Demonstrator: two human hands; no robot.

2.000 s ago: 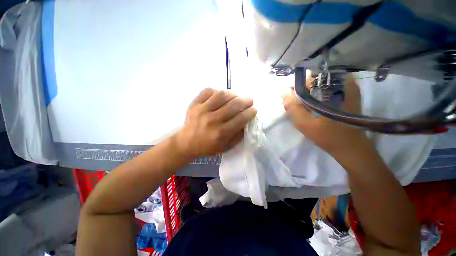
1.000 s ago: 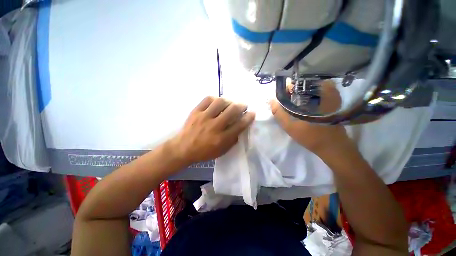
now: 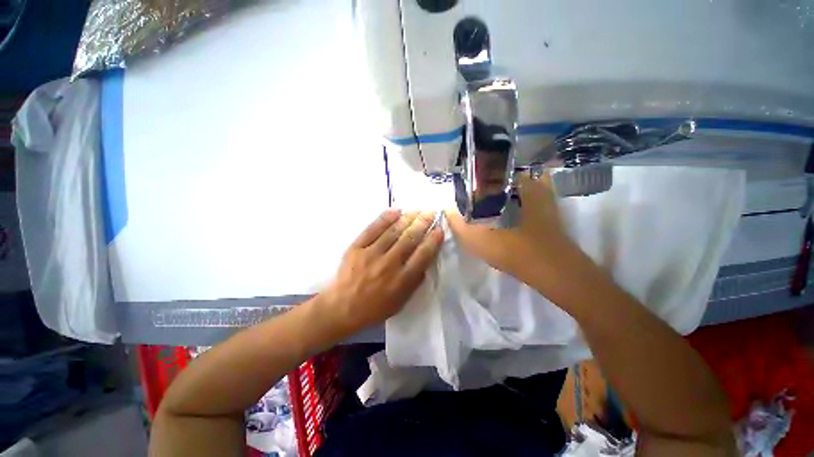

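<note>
A white garment piece [image 3: 660,241] lies under the sewing machine head [image 3: 625,62] and hangs over the table's front edge. A narrow doubled strip [image 3: 444,335] hangs from it toward my lap. My left hand [image 3: 384,265] lies on the fabric left of the needle area, fingers together and holding the fabric near the seam. My right hand [image 3: 509,228] is on the fabric, partly behind the chrome curved piece [image 3: 488,152]; its fingertips are partly hidden. The needle and presser foot are hidden behind the chrome piece.
The machine table [image 3: 241,178] has blue tape [image 3: 113,152] and a white heap [image 3: 62,214] at its left end. A ruler strip [image 3: 219,316] runs along the front edge. A red basket [image 3: 308,406] and red bag [image 3: 759,366] are below. A shiny wrapped package [image 3: 134,36] is far left.
The camera view has shifted, showing more of the machine's front and the shiny package. Both hands stay on the fabric beside the needle area. My left hand's fingers lie flatter than before.
</note>
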